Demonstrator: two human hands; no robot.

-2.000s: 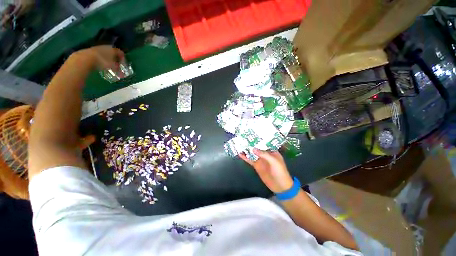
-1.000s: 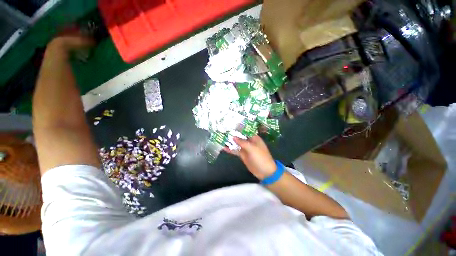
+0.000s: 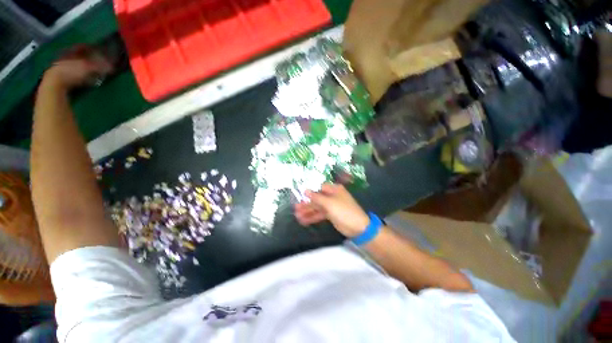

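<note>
My left hand point(image 3: 84, 67) is blurred over the green conveyor at the upper left, and I cannot tell whether it holds anything. My right hand point(image 3: 332, 208), with a blue wrist band, is at the near edge of the board pile point(image 3: 302, 151). Its fingers are bent beside a pale board edge, and whether they grip it is unclear. The pile is overlapping green and silver-white circuit boards. One separate board point(image 3: 205, 132) lies flat on the dark mat. A heap of small white, yellow and dark components point(image 3: 174, 218) lies at the left.
A red tray point(image 3: 221, 40) is on the conveyor behind a pale metal edge point(image 3: 161, 114). Upright cardboard point(image 3: 382, 40) stands at the back. A silvery coil point(image 3: 468, 151) is at the right, an open carton point(image 3: 463, 241) below right, and an orange fan point(image 3: 23, 234) at the left.
The view has shifted. My left hand stays over the conveyor, farther left in view. My right hand remains by the pile, its fingers now near the pile's front edge, and a board there sticks out toward me.
</note>
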